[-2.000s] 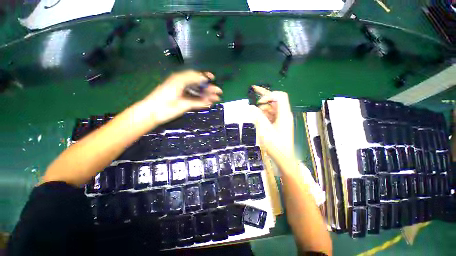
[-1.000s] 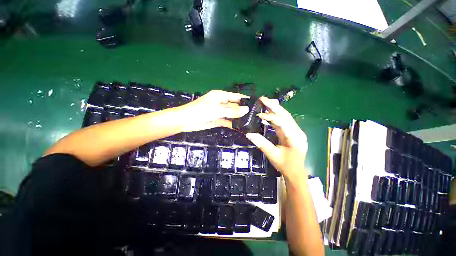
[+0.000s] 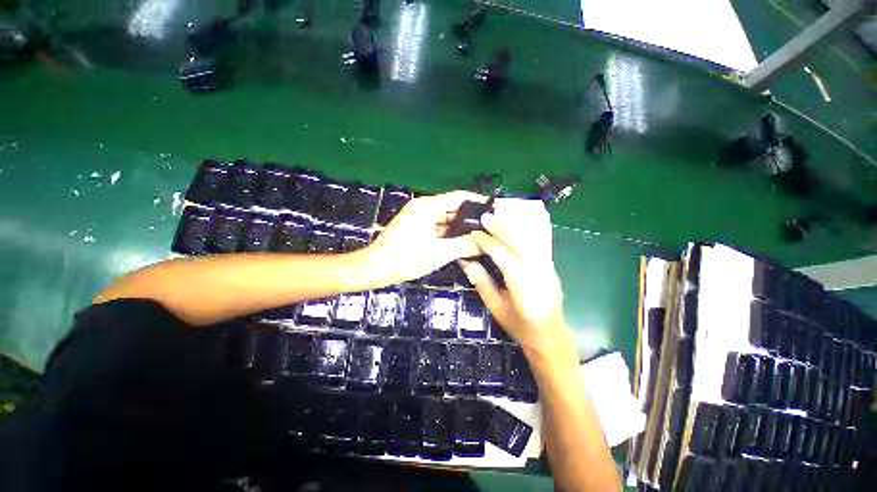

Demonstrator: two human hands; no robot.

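Note:
My left hand (image 3: 423, 235) and my right hand (image 3: 519, 264) meet above the far right part of the near stack. My left hand holds a small black unit (image 3: 468, 217) in its fingertips. My right fingers press against the same unit; its details are too dark to tell. Below lie rows of glossy black housing halves (image 3: 332, 357), some with pale patches inside. One housing half (image 3: 508, 430) lies tilted at the near right corner on a white sheet (image 3: 530, 411). My forearms cover part of the rows.
Black corded units (image 3: 602, 130) lie scattered on the glossy green surface (image 3: 288, 125) beyond. More stacked layers of shells (image 3: 716, 336) stand at the right. A white cloth or paper (image 3: 613, 404) lies between the stacks. A grey metal bar (image 3: 800, 43) is at upper right.
My hands, apart two seconds ago, came together around the black unit. Since one second ago my right fingers have closed in more tightly. The view has shifted slightly.

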